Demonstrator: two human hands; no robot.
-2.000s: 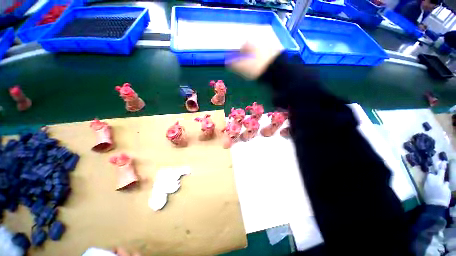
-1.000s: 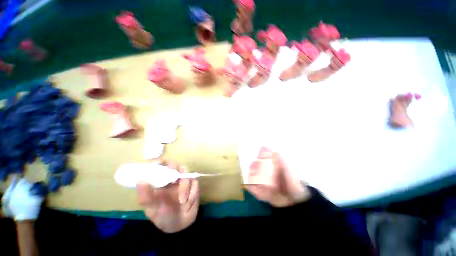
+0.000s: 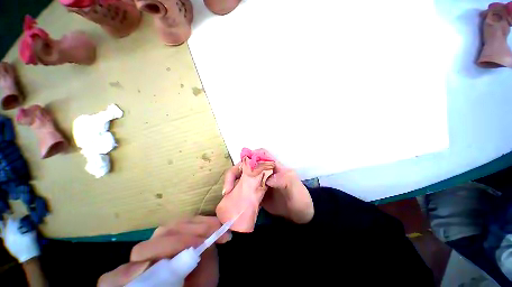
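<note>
My right hand (image 3: 291, 195) holds a flesh-brown figurine body (image 3: 241, 199) with a pink-red top, over the near edge of the bench. My left hand (image 3: 179, 241) holds a white glue bottle (image 3: 168, 270) with a long thin spout. The spout tip is at the lower part of the body; whether it touches cannot be told. The left hand is partly blurred and the bottle is cut off by the lower edge.
A crumpled white clump (image 3: 96, 137) lies on the tan cardboard (image 3: 151, 140). Several bodies stand or lie at the upper left, and one body (image 3: 496, 36) is at the far right. Navy parts (image 3: 14, 171) and another person's gloved hand (image 3: 21, 240) are at left.
The view has moved closer and down. The spout, earlier apart from the piece in my right hand, is now at the body. My right hand, earlier reaching over the trays, is back near the bench edge.
</note>
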